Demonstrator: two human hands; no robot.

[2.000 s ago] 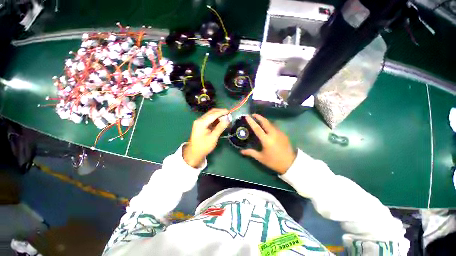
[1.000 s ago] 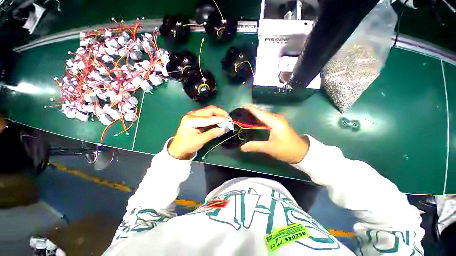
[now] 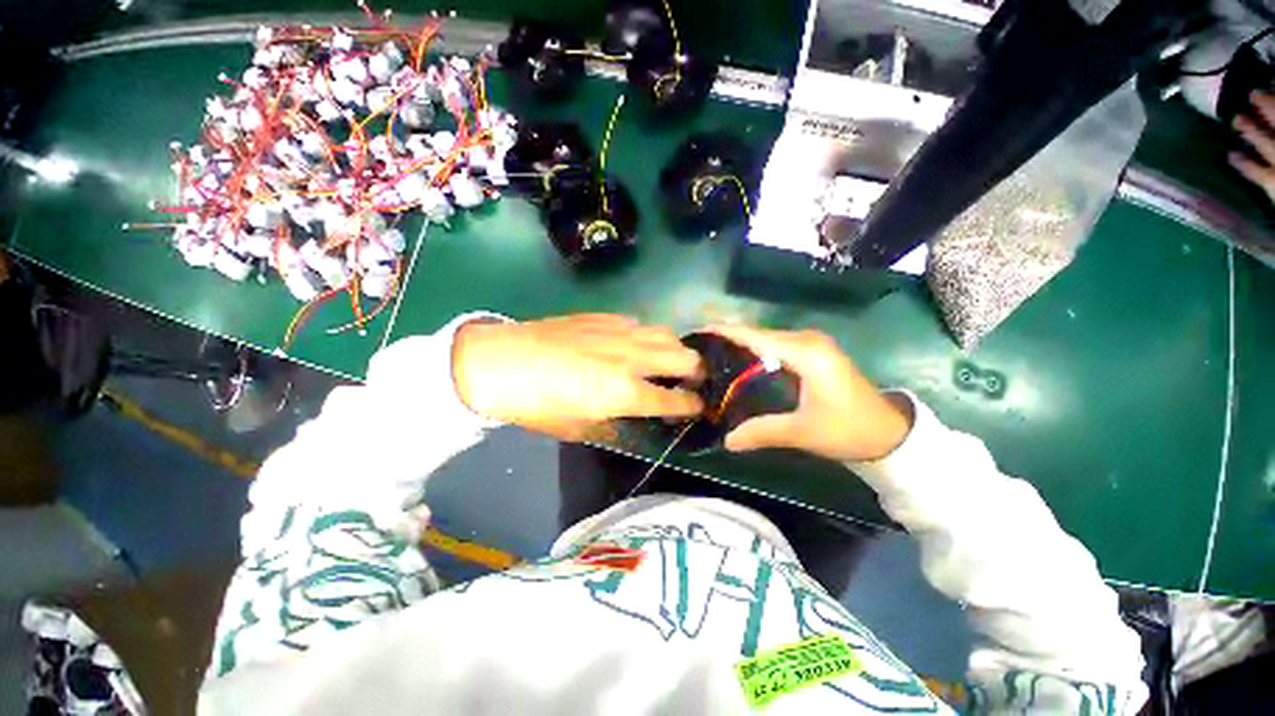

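Observation:
A round black housing (image 3: 741, 397) is between my hands near the bench's front edge, with red-orange leads across it and a thin strand hanging towards me. My right hand (image 3: 818, 397) grips its right side, thumb below and fingers above. My left hand (image 3: 580, 375) lies over its left side, fingers bent onto it. The white part is mostly hidden by my fingers; a small white end of the leads shows near my right fingers. I cannot tell how the part sits in the housing.
A pile of white connectors with red-orange leads (image 3: 329, 168) lies left. Several black housings with yellow strands (image 3: 594, 224) stand behind my hands. The screw feeder (image 3: 839, 175), black screwdriver (image 3: 965, 133) and clear bag of small pieces (image 3: 1014, 231) are behind right. Another person's hand (image 3: 1254, 140) shows far right.
My left hand has moved from holding the white part above the housing to lying over the housing's left side. The leads have shifted on the housing. Another person's hand has appeared at far right.

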